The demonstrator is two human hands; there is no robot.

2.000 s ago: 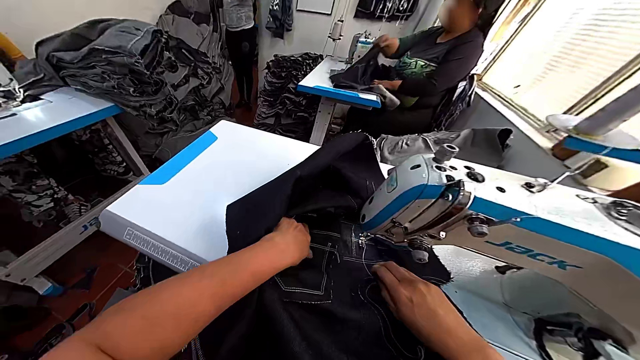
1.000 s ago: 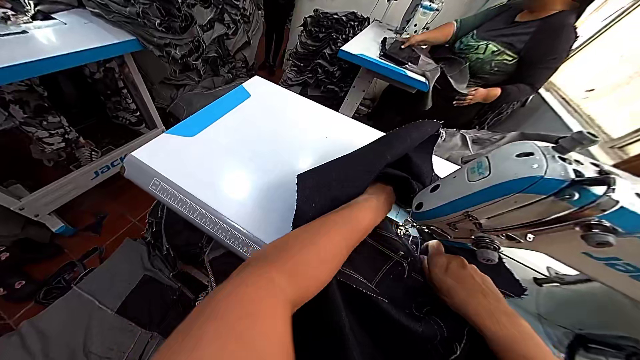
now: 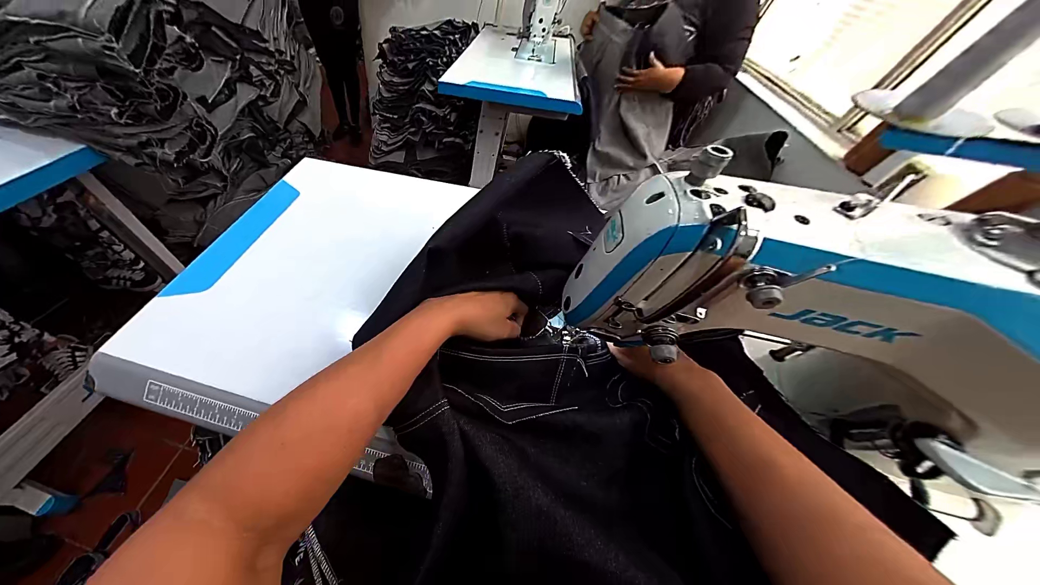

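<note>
Dark denim trousers (image 3: 552,455) with light stitching lie across the sewing table and hang over its front edge. Over them stands a white and blue Jack sewing machine (image 3: 812,284), its presser foot (image 3: 571,335) at the upper seam of the stitched part. My left hand (image 3: 487,315) is curled on the denim just left of the needle area, a fold of cloth rising behind it. My right hand (image 3: 642,361) rests on the denim right of the foot, partly hidden under the machine head, so its fingers are hard to see.
The white tabletop (image 3: 325,244) extends to the left. Piled grey denim (image 3: 146,106) lies behind it. Another sewing table (image 3: 512,69) stands farther back, beside a person holding up grey trousers (image 3: 630,89). A second stack of denim (image 3: 422,97) is near that table.
The denim beside the needle has been shifted and folded, with its pocket stitching now in front of the foot. The other person has lifted grey cloth off the far table.
</note>
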